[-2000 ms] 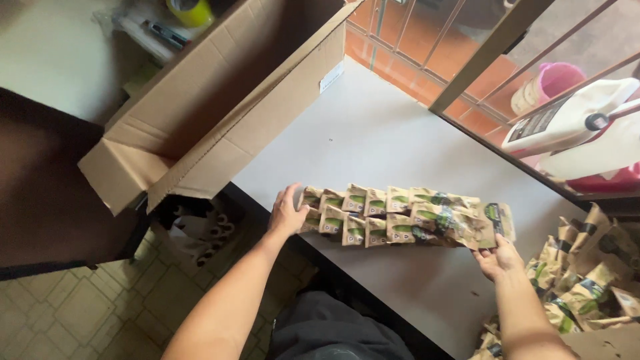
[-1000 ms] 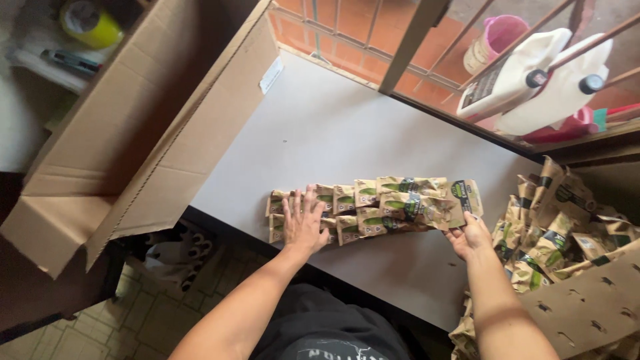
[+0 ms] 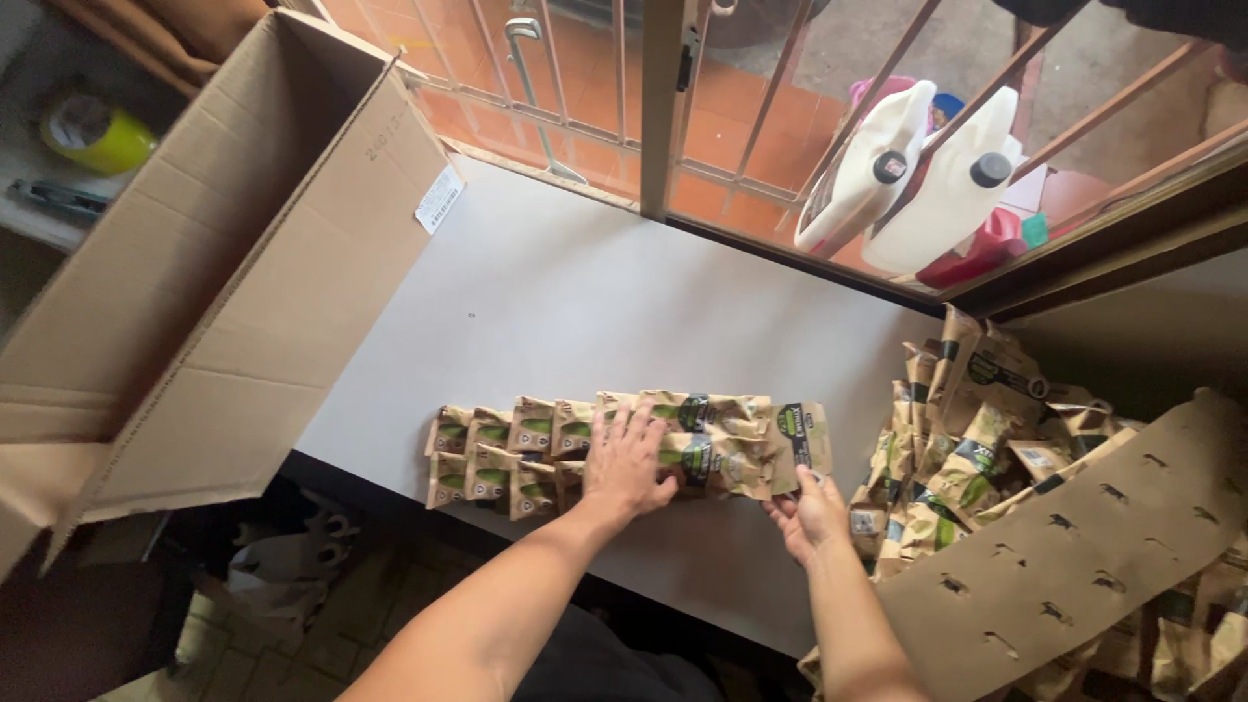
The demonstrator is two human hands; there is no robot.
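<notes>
A display strip of brown paper packets (image 3: 536, 429), in two overlapping rows with green and black print, lies along the front part of the grey tabletop (image 3: 585, 273). My left hand (image 3: 629, 463) rests palm down on the middle of the packets, its fingers spread. At the strip's right end, my right hand (image 3: 811, 512) pinches the lower edge of the cardboard header card (image 3: 801, 439) between thumb and fingers. Just right of that hand, more packets (image 3: 965, 468) are heaped beside a brown card with slots (image 3: 1063, 556).
A long open cardboard box (image 3: 292, 283) stands at the left. Behind the table is a barred window frame (image 3: 655, 107), with white plastic jugs (image 3: 941, 185) beyond. Yellow tape (image 3: 97, 132) and a utility knife (image 3: 60, 198) lie at upper left.
My left hand has moved from the strip's left end rightward along the packets to their middle. My right hand has stayed at the header card. The view has shifted.
</notes>
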